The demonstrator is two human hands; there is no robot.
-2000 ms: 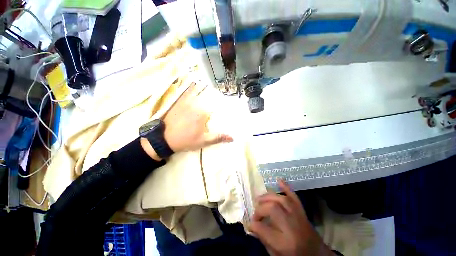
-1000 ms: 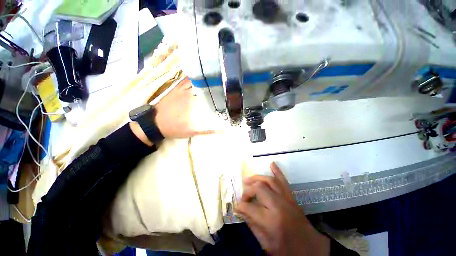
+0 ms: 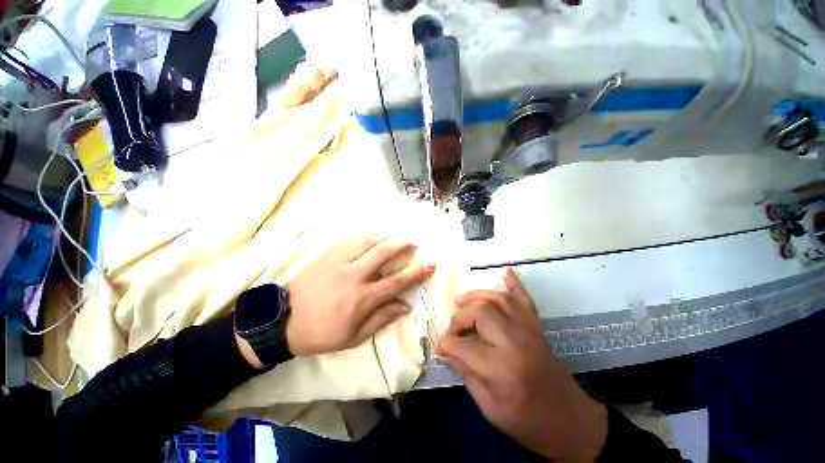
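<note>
A cream garment piece [image 3: 226, 244] lies in folds over the table left of and in front of the sewing machine [image 3: 579, 54], and hangs over the table's front edge. My left hand [image 3: 348, 294], with a dark watch at the wrist, lies on the cloth with its fingers spread, pointing right. My right hand [image 3: 507, 362] pinches the right edge of the cloth near the front edge, thumb and fingers together. The needle area [image 3: 434, 194] is above both hands; the cloth beneath it is washed out by glare.
A ruler strip [image 3: 669, 330] runs along the table's front edge. At left are a black phone [image 3: 185, 72], a dark spool-shaped object [image 3: 127, 118], a yellow item [image 3: 98, 163], papers and white cables. A blue crate [image 3: 213, 445] is below.
My left hand has moved back from beside the needle area towards me and right, close to my right hand. The cloth at left is spread flatter. My right hand still pinches the edge.
</note>
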